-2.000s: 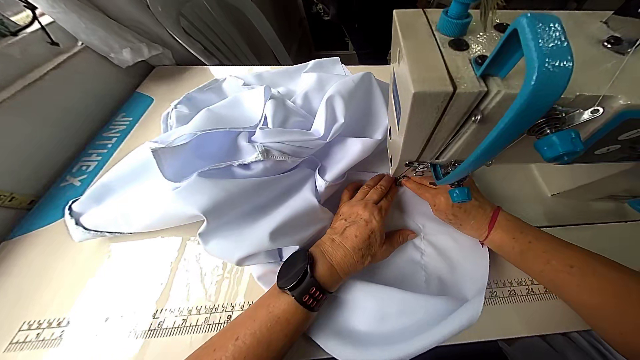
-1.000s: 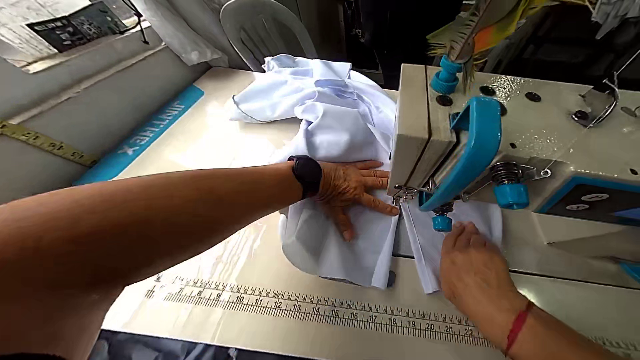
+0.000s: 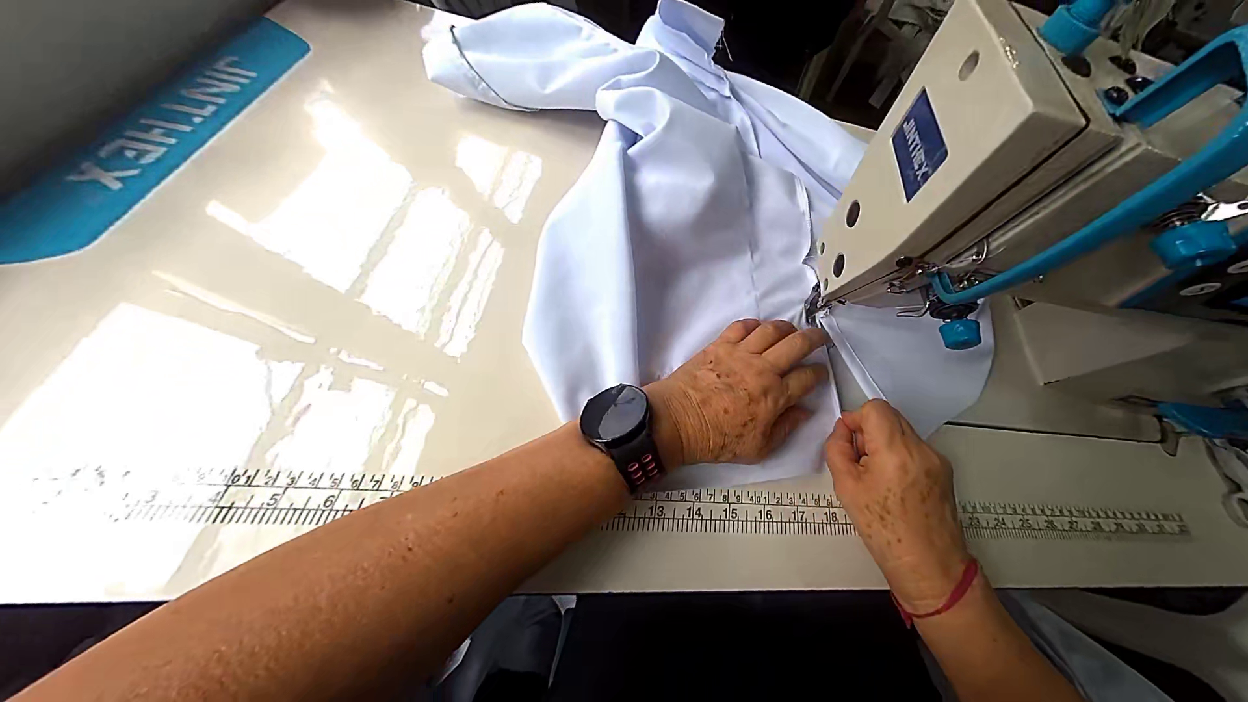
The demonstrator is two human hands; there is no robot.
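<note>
A pale blue-white cloth garment piece (image 3: 682,224) lies in folds on the sewing table, with part of it under the presser foot (image 3: 814,304) of an industrial sewing machine (image 3: 975,146). My left hand (image 3: 746,395), a black watch at its wrist, rests on the cloth just in front of the foot, fingers slightly apart. Close to it on the right, my right hand (image 3: 892,478) pinches the cloth's edge between thumb and fingers. From there two narrow fabric edges run up toward the foot, with a thin gap between them. The needle tip is too small to make out.
A printed ruler scale (image 3: 731,512) runs along the front of the glossy table (image 3: 370,224). At the back left is a blue panel (image 3: 156,136) with the maker's name Jinthex. The machine's blue lever guard (image 3: 1102,219) and knob (image 3: 960,333) stand right of the foot.
My right hand, lying beside the machine's knob a second ago, is now nearer me, pinching the fabric edge. My left hand's fingers are less spread. The view has shifted and turned.
</note>
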